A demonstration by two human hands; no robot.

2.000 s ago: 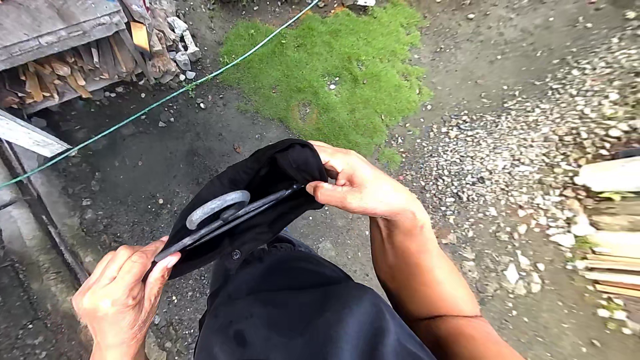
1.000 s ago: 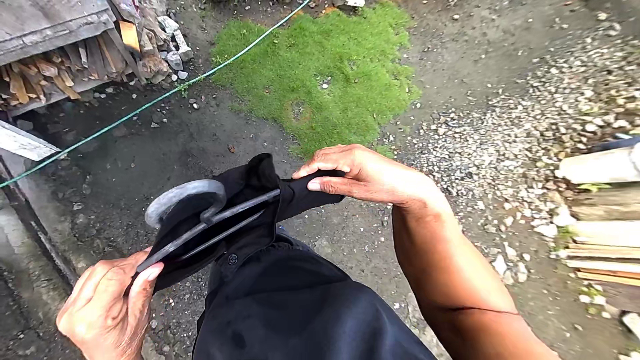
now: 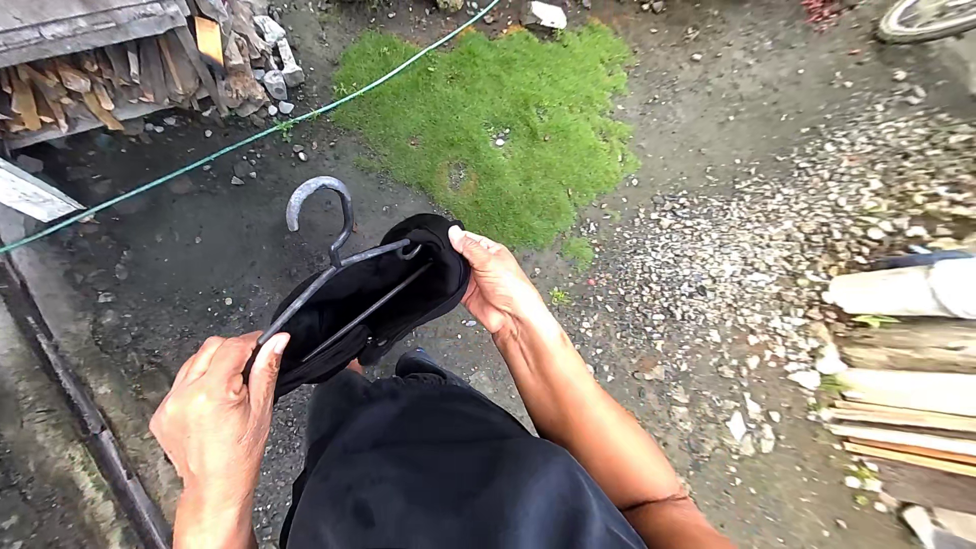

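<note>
A black garment [image 3: 450, 286] hangs between my two hands, its waist or neck opening spread wide. Inside the opening lies a dark grey clothes hanger [image 3: 335, 268], its curved hook standing up past the cloth toward the upper left. My left hand [image 3: 221, 404] pinches the garment's left edge together with the hanger's left end. My right hand [image 3: 492, 278] grips the right edge of the cloth, thumb on top, beside the hanger's right end. A thin lower bar of the hanger shows within the opening. The garment's lower part is hidden.
A green line [image 3: 229, 151] stretches diagonally across the upper left. Stacked firewood [image 3: 69, 95] lies under a wooden structure at the upper left. Wooden planks [image 3: 907, 412] lie at the right beside gravel [image 3: 717, 267]. A concrete edge [image 3: 84, 412] runs down the left, and a wheel [image 3: 926, 19] shows at the upper right.
The hanger's hook has turned from lying over the cloth to standing clear above it. The garment's opening is spread wider than a second ago, and my right hand has shifted to its right rim.
</note>
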